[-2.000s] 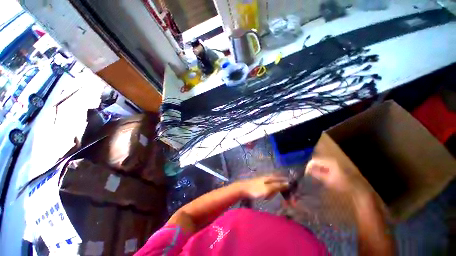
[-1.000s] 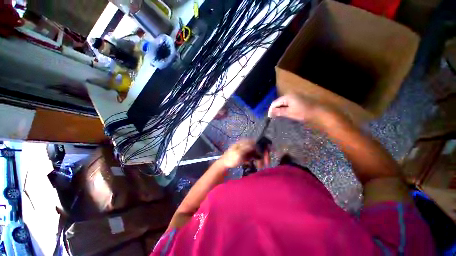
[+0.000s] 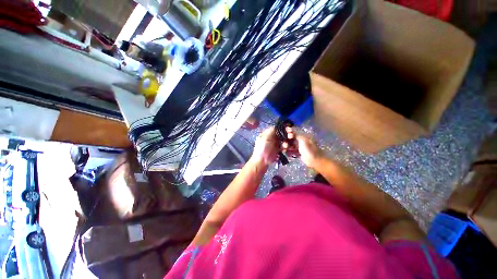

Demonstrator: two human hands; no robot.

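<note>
A small coiled black cable bundle (image 3: 283,131) is held between both hands in front of my body. My left hand (image 3: 266,146) grips its left side. My right hand (image 3: 298,147) has its fingers curled on its right side. A short dark end hangs below the fingers. I cannot make out a tie at the fingertips. Many loose black cables (image 3: 234,82) lie in long rows on the white-topped table (image 3: 122,101), with ends hanging over its near left corner.
An open carton (image 3: 349,111) stands right of my hands. A blue bin (image 3: 305,109) is beneath the table. A tub of ties (image 3: 191,55), scissors (image 3: 213,38) and yellow tape (image 3: 148,84) sit at the table's back. Packed cartons (image 3: 109,242) are at the left.
My right hand has come down from above and now meets my left hand at the bundle. The black cable between them now shows as a compact coil. The view has shifted slightly.
</note>
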